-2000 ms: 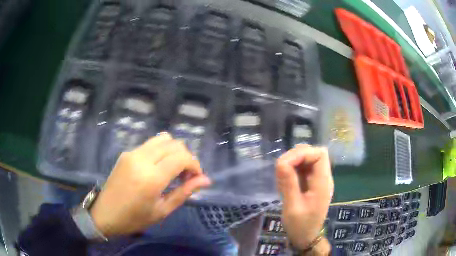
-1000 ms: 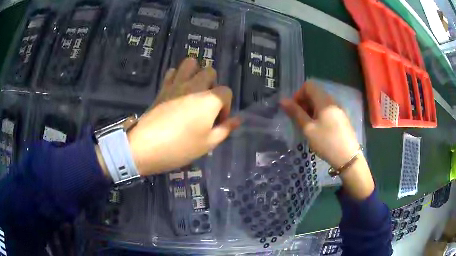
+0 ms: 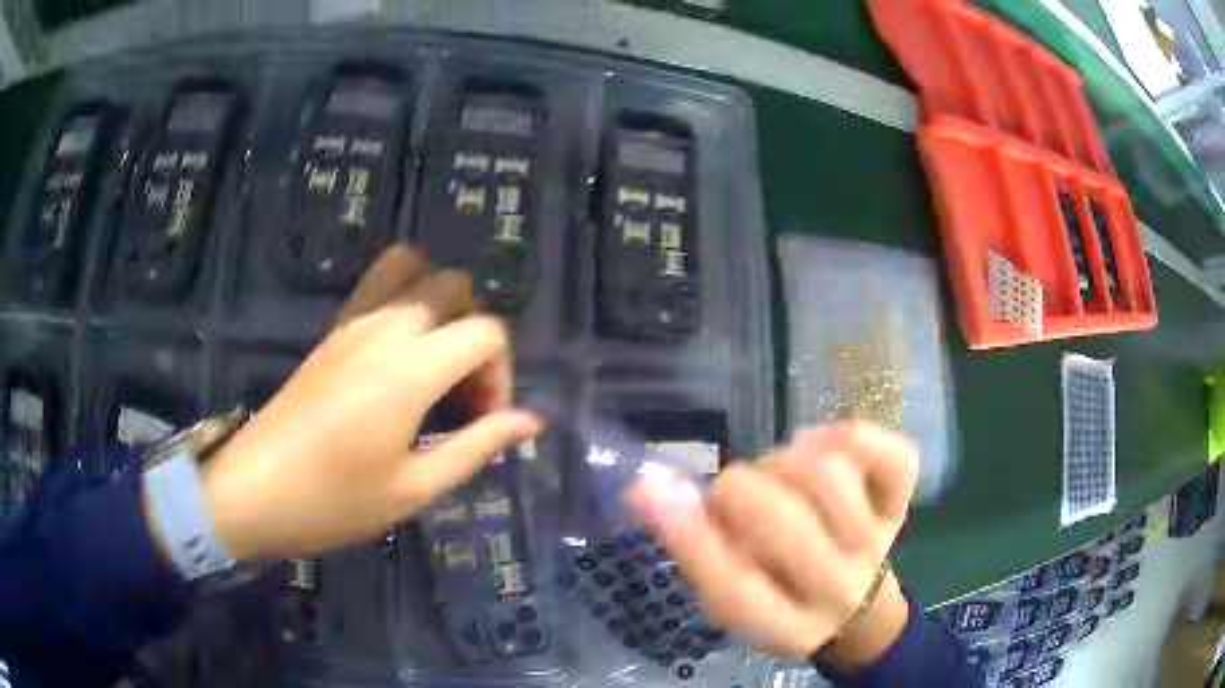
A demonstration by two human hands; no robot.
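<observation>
My left hand (image 3: 383, 410) is over the middle of the clear blister tray (image 3: 571, 336), thumb and fingertips nearly together. My right hand (image 3: 793, 538) is at the tray's right side, its thumb pointing left. A clear shiny film (image 3: 605, 450) stretches between the two hands, blurred; its hold at the left fingertips is hard to see. Below it hangs or lies the clear sheet of small black rings (image 3: 631, 598), partly behind my right hand. Black phone bodies (image 3: 649, 222) lie in the tray's pockets in two rows; my hands and sleeves hide parts of the lower row.
A red-orange divided bin (image 3: 961, 202) stands at the right on the green bench. A clear sheet with gold specks (image 3: 860, 376) lies right of the tray. A whitish dotted sheet (image 3: 1088, 437) lies below the bin. More phone trays (image 3: 1055, 605) are below the bench edge.
Both hands have moved lower and to the left. My right hand has turned, with its thumb now pointing left. Less of the black ring sheet shows; more of the gold-specked sheet shows.
</observation>
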